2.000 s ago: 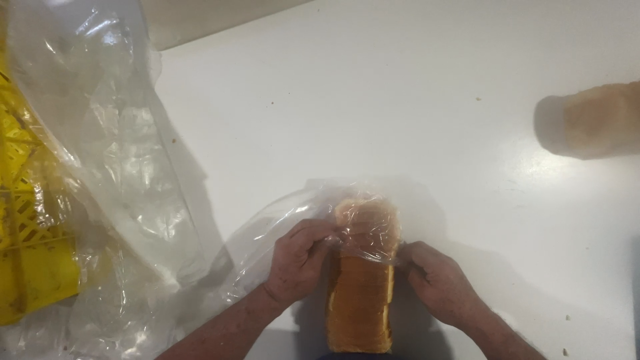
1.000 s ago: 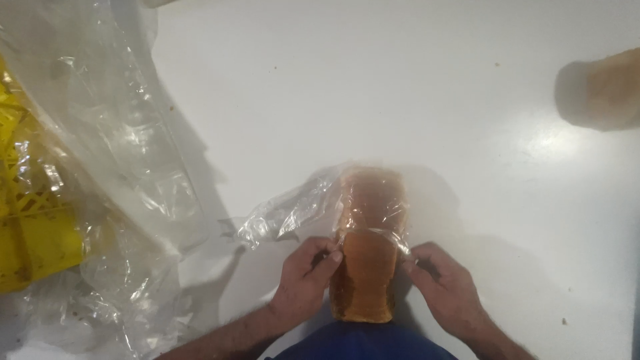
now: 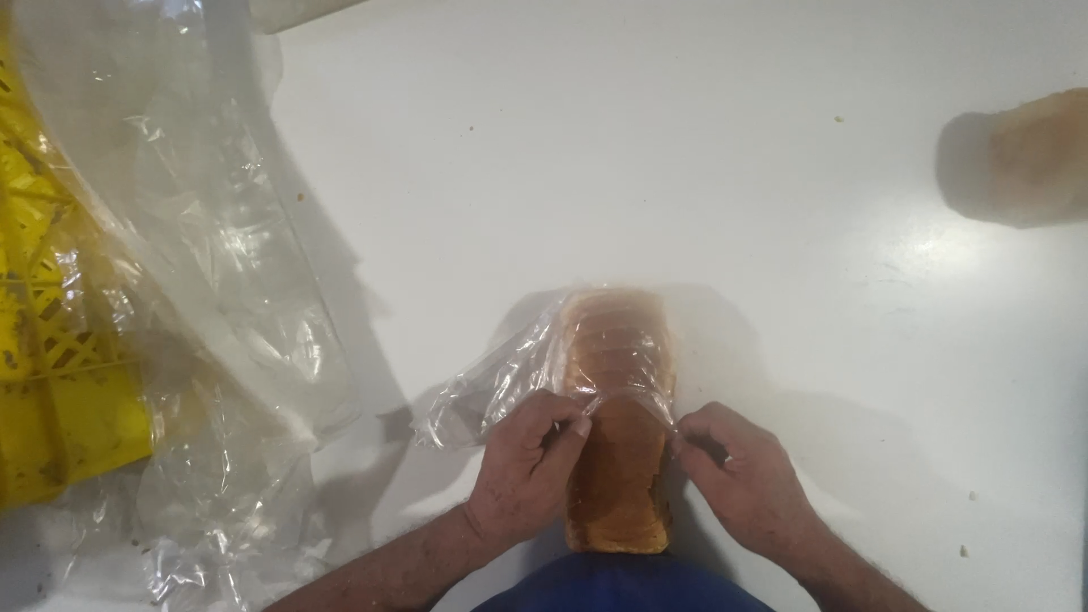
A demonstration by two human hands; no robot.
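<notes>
A sliced loaf of bread [image 3: 619,493] lies lengthwise on the white table, its near end by my blue clothing. A clear plastic bag [image 3: 501,374] covers the far half of the loaf, and its loose part spreads out to the left. My left hand [image 3: 531,467] pinches the bag's edge between thumb and finger at the loaf's left side. On the right side, my right hand [image 3: 739,476] pinches the same edge. The near half of the loaf is outside the bag, brown crust up.
At the left a yellow plastic crate [image 3: 76,425] stands partly under large clear plastic bags [image 3: 212,255]. Another loaf [image 3: 1041,157] lies at the right edge of the view. A few crumbs [image 3: 964,551] dot the white table [image 3: 595,170].
The bag's edge has come nearer along the loaf, so more of the bread is covered than two seconds ago. Both hands have kept to the loaf's sides.
</notes>
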